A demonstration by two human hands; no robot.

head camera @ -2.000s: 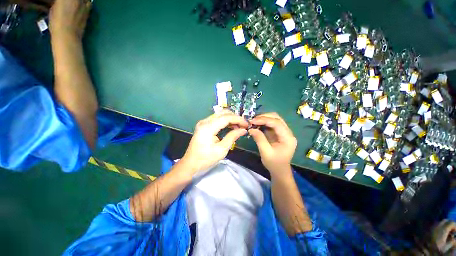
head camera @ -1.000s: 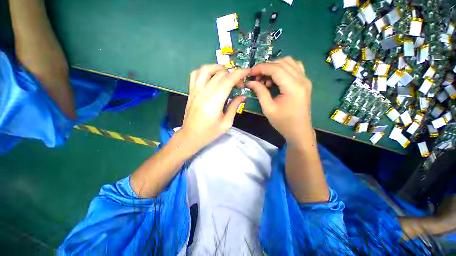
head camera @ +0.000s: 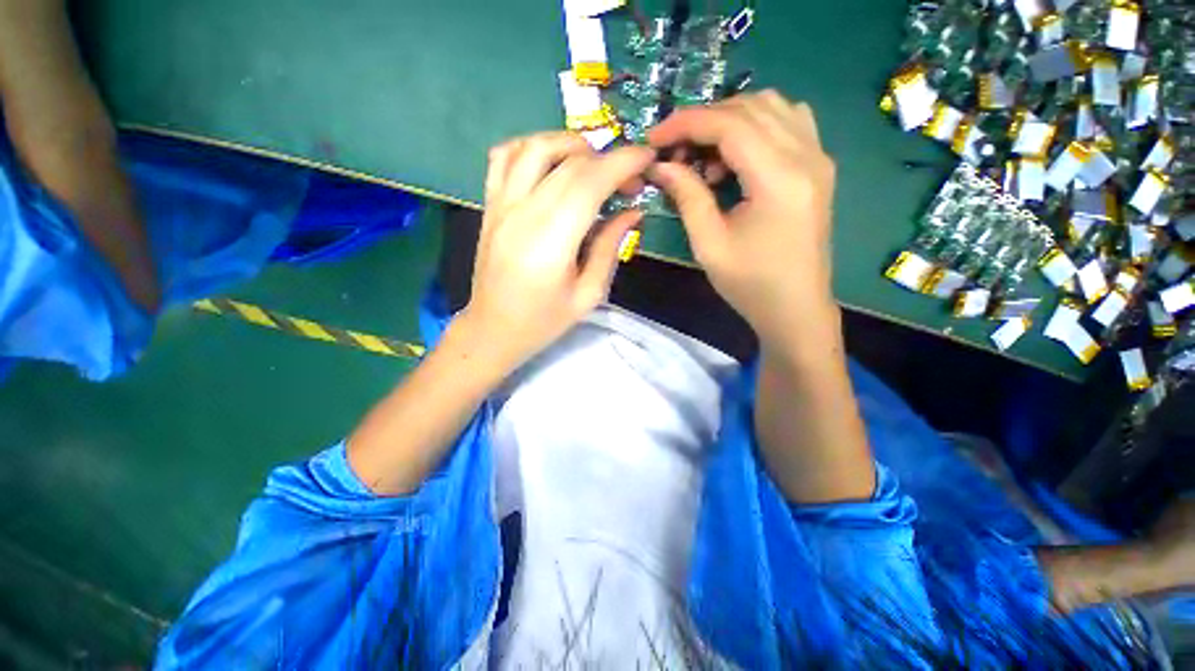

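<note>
A circuit board panel [head camera: 682, 66] lies on the green bench mat at the top centre, partly under my fingers. Battery cells [head camera: 588, 47] with yellow tape hang off its left side, and one yellow end shows below my fingers. A small white-outlined oval part [head camera: 740, 22] stands at its upper right. My left hand [head camera: 557, 216] and my right hand [head camera: 747, 184] meet fingertip to fingertip over the panel's near part. They pinch a small dark part between them. It is mostly hidden by the fingers, so its shape cannot be told.
A large pile of board panels with cells [head camera: 1101, 157] covers the bench at the right. The bench edge [head camera: 302, 167] runs in front of me. Another person's arm [head camera: 66, 144] is at the left, and another forearm [head camera: 1114, 574] is at the lower right.
The view has shifted, so the bench things sit higher and the dark heap at the far side is out of view. My hands stay together at the panel with fingertips pinched.
</note>
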